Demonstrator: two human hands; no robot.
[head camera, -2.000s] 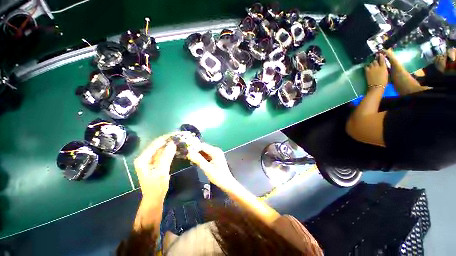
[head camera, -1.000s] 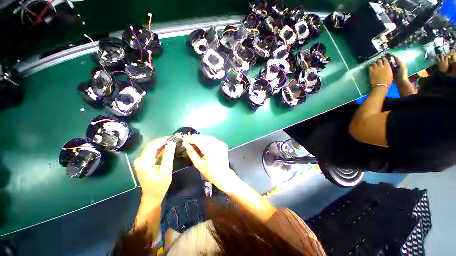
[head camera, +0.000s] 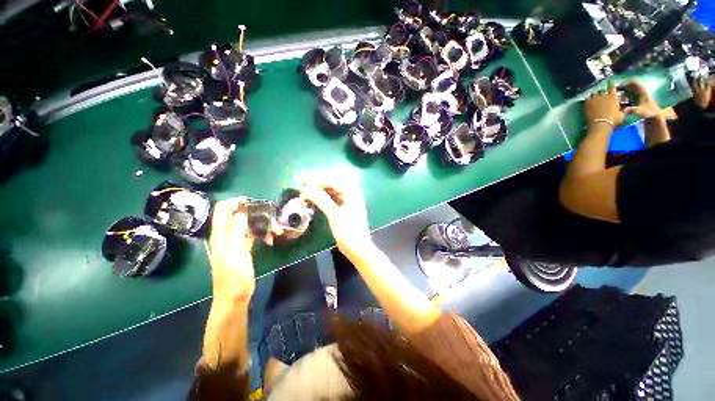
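Observation:
A round unit (head camera: 295, 214) with a black cup and a silver-white ringed centre is at the front of the green bench, between my hands. My left hand (head camera: 229, 239) grips a dark squarish part (head camera: 260, 218) just left of the unit, with its fingertips near the unit's lower left side. My right hand (head camera: 335, 210) is at the unit's upper right, fingertips pinched at its rim or wires. What exactly they pinch is blurred.
Two units (head camera: 135, 247) lie left of my hands. A cluster (head camera: 205, 155) stands behind them, and a larger cluster (head camera: 410, 144) stands at back centre. A metal rail (head camera: 290, 51) runs along the far edge. A person in black (head camera: 643, 211) works at right beside a black fixture (head camera: 553, 63).
My hands have moved apart and the unit's ringed centre now shows between them. The dark part now shows in my left hand. The view has shifted slightly.

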